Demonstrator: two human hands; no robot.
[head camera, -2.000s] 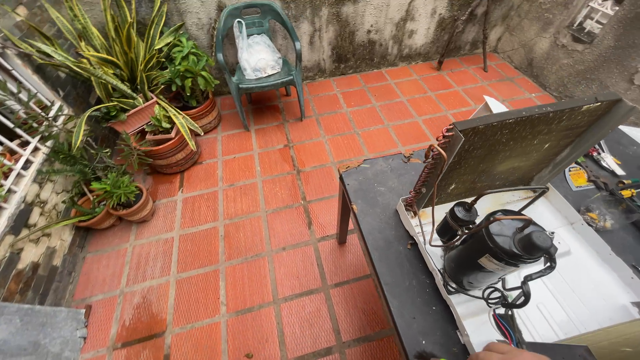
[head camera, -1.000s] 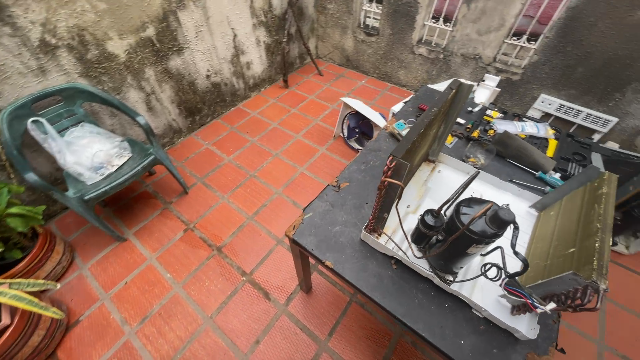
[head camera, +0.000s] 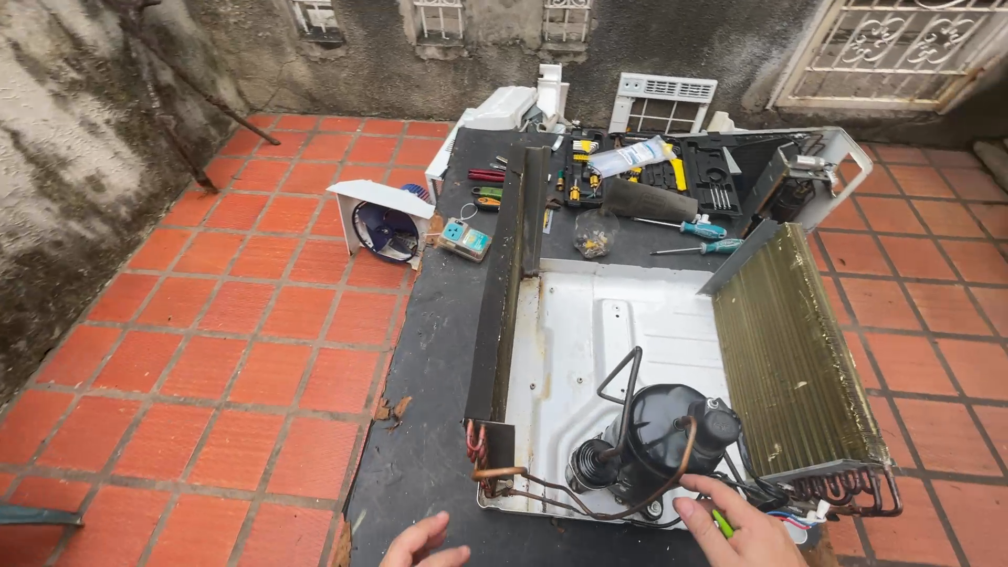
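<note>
A black compressor (head camera: 669, 429) stands in the white metal base pan (head camera: 567, 354) of a window air conditioner, with copper tubing (head camera: 583, 508) curving in front of it. My right hand (head camera: 736, 524) is beside the compressor's lower right, its fingertips near the copper tube; a small bright green object (head camera: 722, 523) shows between its fingers. Whether the fingertips touch the tube is unclear. My left hand (head camera: 429, 543), fingers apart and holding nothing visible, hovers over the near part of the black table (head camera: 417, 465). A finned condenser coil (head camera: 795, 354) rises on the pan's right, and a dark-edged coil (head camera: 504, 299) on its left.
Behind the pan lie two blue-handled screwdrivers (head camera: 703, 229), a bag of small parts (head camera: 594, 235), an open tool case (head camera: 713, 177) and pliers (head camera: 487, 191). A plug-in voltage protector (head camera: 465, 239) sits at the table's left, near a fan housing (head camera: 386, 224) beyond the edge.
The view has swung right from the green chair and plants to the table. Both hands now show at the bottom; one second ago neither was in view.
</note>
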